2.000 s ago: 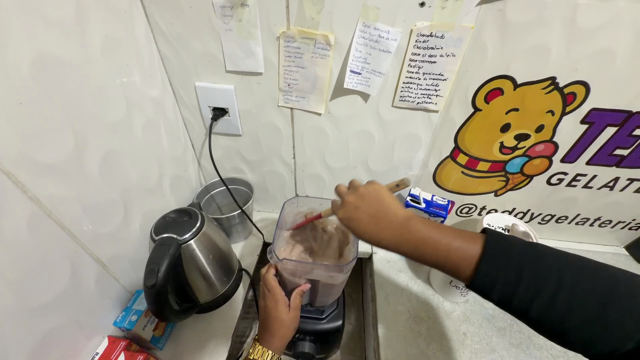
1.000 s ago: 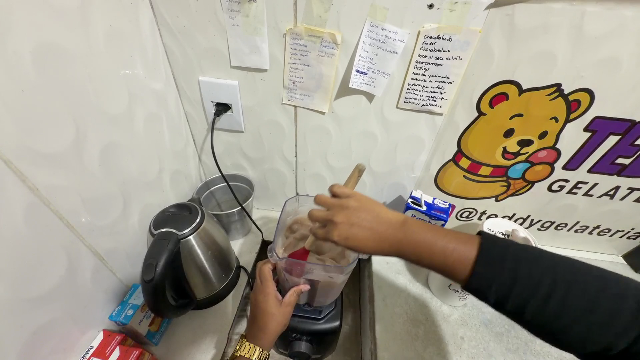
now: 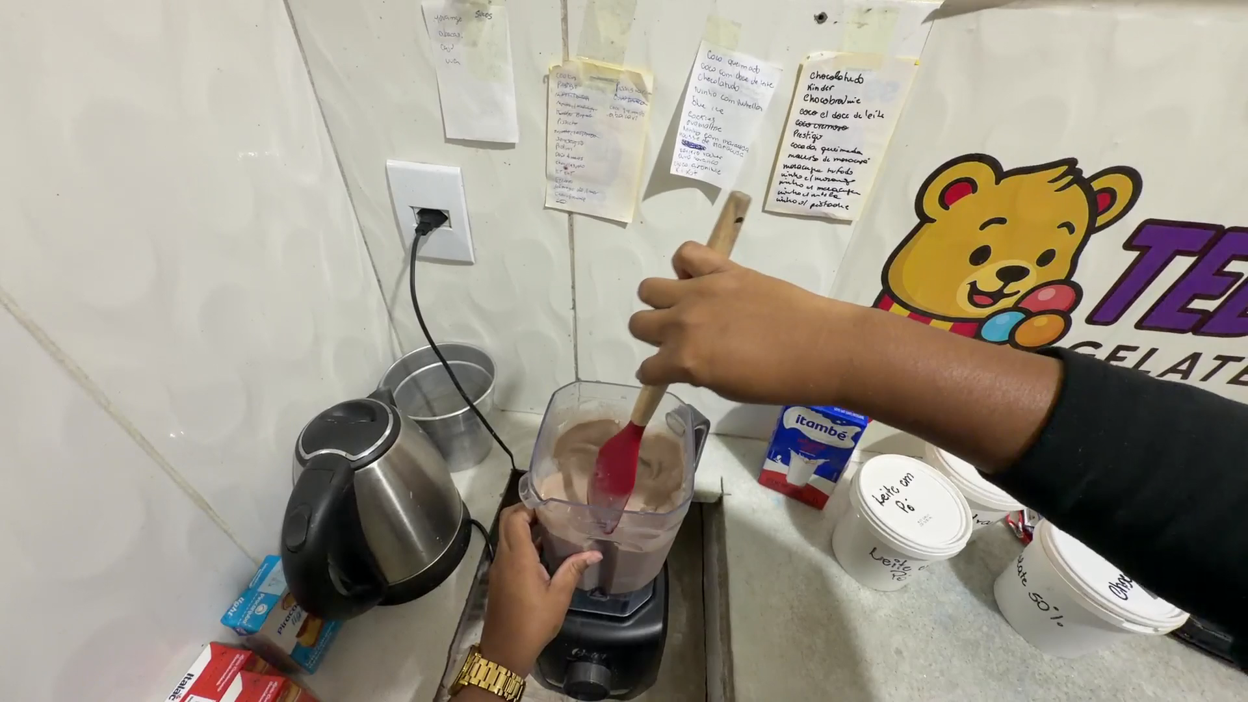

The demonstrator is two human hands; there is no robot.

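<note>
My right hand (image 3: 697, 317) grips the wooden handle of a red silicone spatula (image 3: 616, 470), held nearly upright with its blade inside a clear blender jar (image 3: 682, 517). The blade is near the front wall of the jar. Thick light-brown chocolate-coloured mixture (image 3: 575, 444) lies in the jar and coats its walls. My left hand (image 3: 534, 585), with a gold watch on the wrist, holds the front left corner of the jar, thumb against its front wall. The jar sits on a black blender base (image 3: 609, 648) with a front knob.
A steel electric kettle (image 3: 414, 497) and an aluminium pot (image 3: 478, 375) stand left, near a black cord plugged into a wall outlet (image 3: 431, 214). Cartons (image 3: 278, 614) lie lower left. Right are a blue milk carton (image 3: 811, 453) and white lidded tubs (image 3: 897, 526). Handwritten papers hang on the wall.
My right hand has tipped the spatula from a slant across the jar to nearly upright and raised it somewhat. My left hand stays on the jar.
</note>
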